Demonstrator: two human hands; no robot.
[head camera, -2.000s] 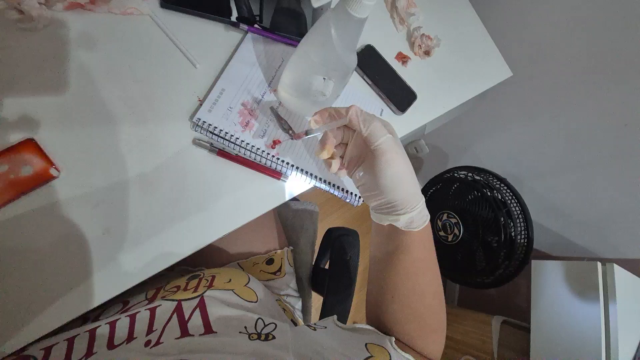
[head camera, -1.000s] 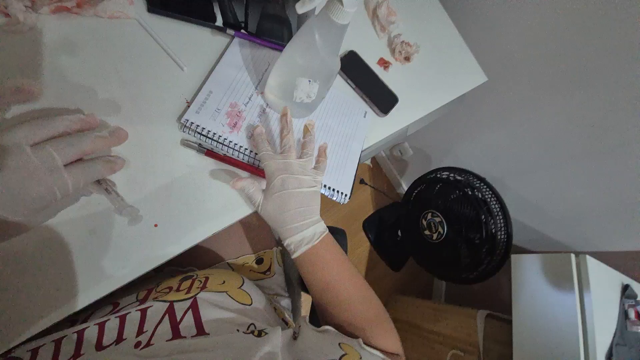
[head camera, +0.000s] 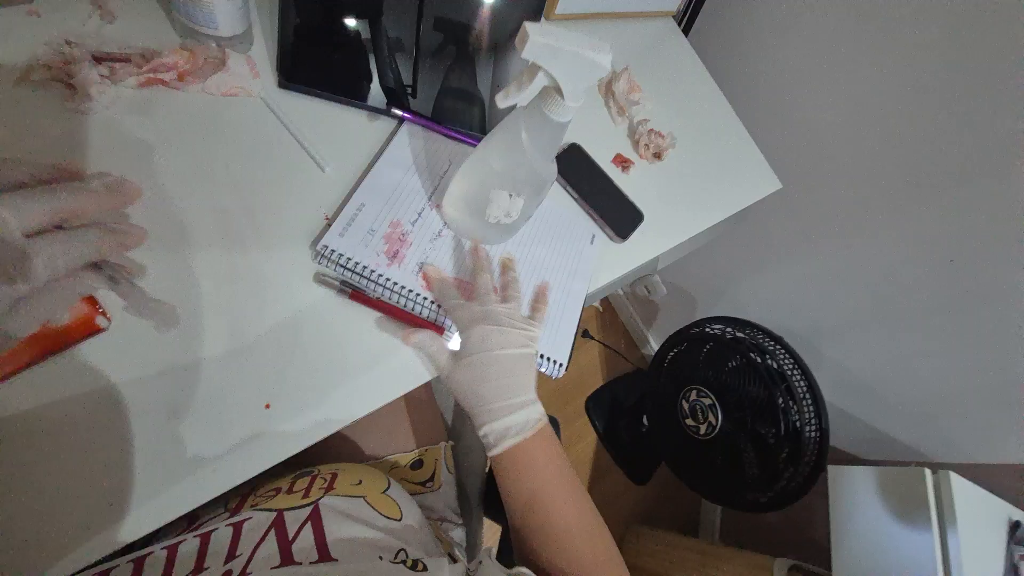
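My right hand (head camera: 496, 352), in a pale translucent glove, lies palm down with fingers spread on an open spiral notebook (head camera: 552, 280) that bears handwriting and red smears. A red pen (head camera: 392, 308) lies along the spiral, by my right thumb. At the left edge my gloved left hand (head camera: 64, 248) is blurred and partly cut off; a red-orange object (head camera: 52, 340) shows at its lower side, and whether the fingers grip it is unclear. A clear spray bottle (head camera: 504, 168) with a white trigger head rests on the notebook, just beyond my right fingertips.
A black phone (head camera: 600, 192) lies beside the notebook, near crumpled stained tissues (head camera: 620, 96). A purple pen (head camera: 436, 126) touches a glossy black device (head camera: 352, 56). A thin white stick (head camera: 294, 132) and a reddish crumpled tissue (head camera: 176, 68) lie at upper left. Right of the desk stands a black fan (head camera: 736, 412).
My right hand has gone from curled fingers with a thin stick to spread flat on the notebook. My left hand has come into view. The red-orange object lay on the desk at the left two seconds ago.
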